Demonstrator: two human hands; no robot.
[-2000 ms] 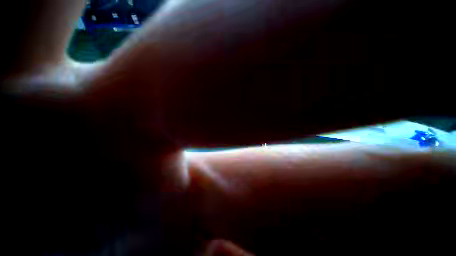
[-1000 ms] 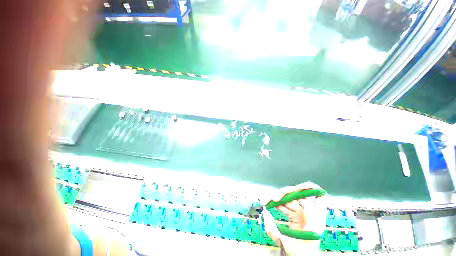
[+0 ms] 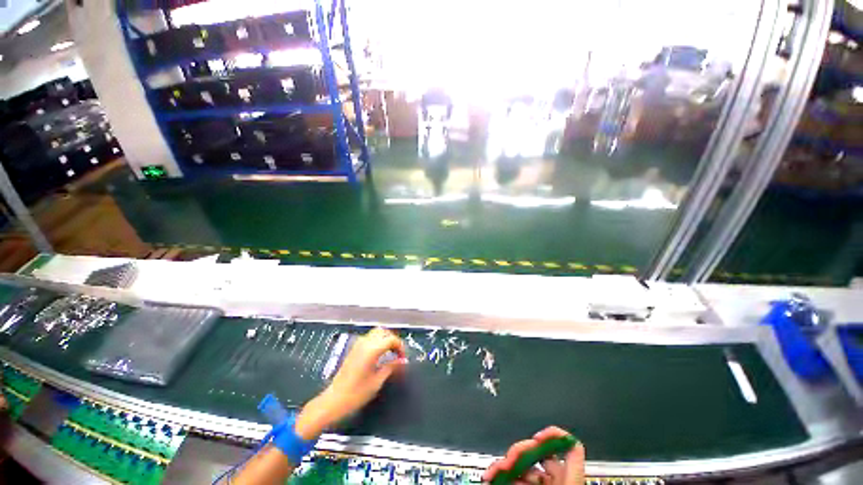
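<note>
My left hand, with a blue wrist strap, is over the dark green mat, beside the loose silvery components. Its fingers are bent together; whether they pinch a part cannot be told. My right hand is at the bottom edge, partly cut off, closed around green-handled pliers or cutters; the jaws are not visible. Green circuit board panels lie on the conveyor along the near edge. Thin pale components lie in lines left of my left hand.
A greyish clear bag or tray lies on the mat's left, with a silvery pile beyond it. A white stick-like item lies at the right. Blue items sit at the far right. Metal posts rise behind the ledge. Blue shelving stands beyond.
The view has tilted up from a blurred close view of the arms. My left hand has moved from the near left to the mat by the components. My right hand is now lower in view.
</note>
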